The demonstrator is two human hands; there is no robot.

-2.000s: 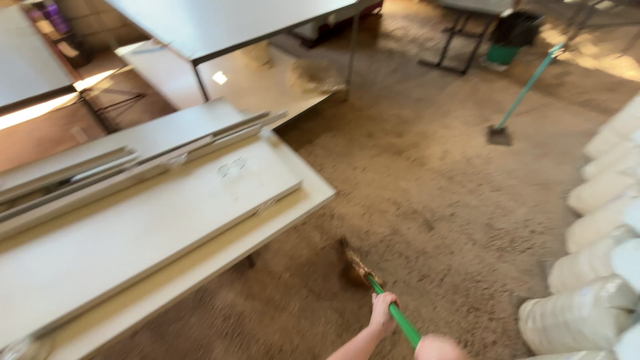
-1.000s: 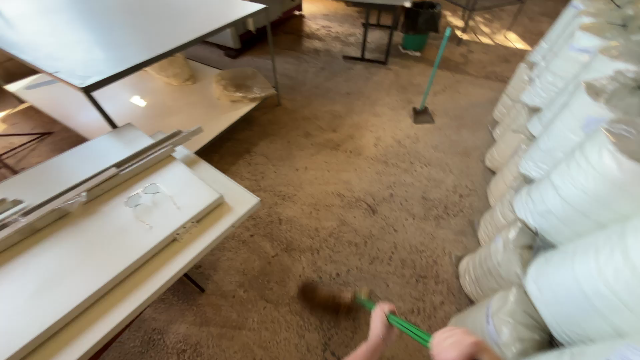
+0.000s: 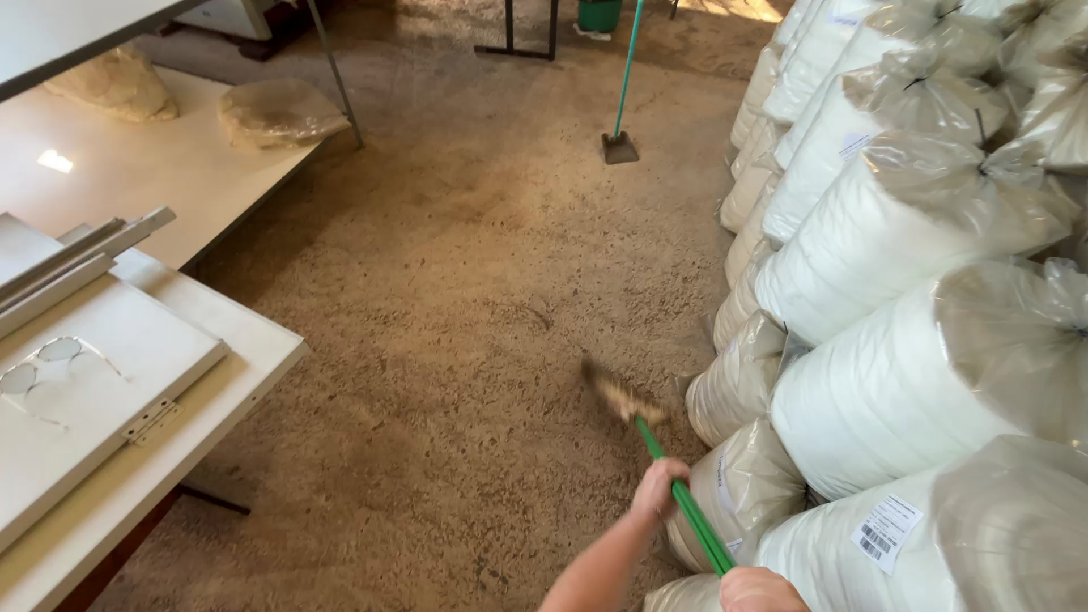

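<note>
My left hand is closed around the green handle of a broom. Higher up the same handle, at the bottom edge of the view, my right hand grips it. The broom's brush head, blurred, is low over or on the rough brown floor, which is strewn with dark bits. Beside the broom, on the right, plastic-wrapped white rolls are stacked. Farther off, a long-handled dustpan with a teal handle stands upright on the floor.
On the left, white panels lie on a table, with a pair of glasses and metal rails on top. Behind, a low white shelf holds plastic bags. A green bin and a black table leg are at the back.
The view has swung right and shows more of the wrapped rolls. Both hands have kept hold of the broom, and its head has moved toward the rolls.
</note>
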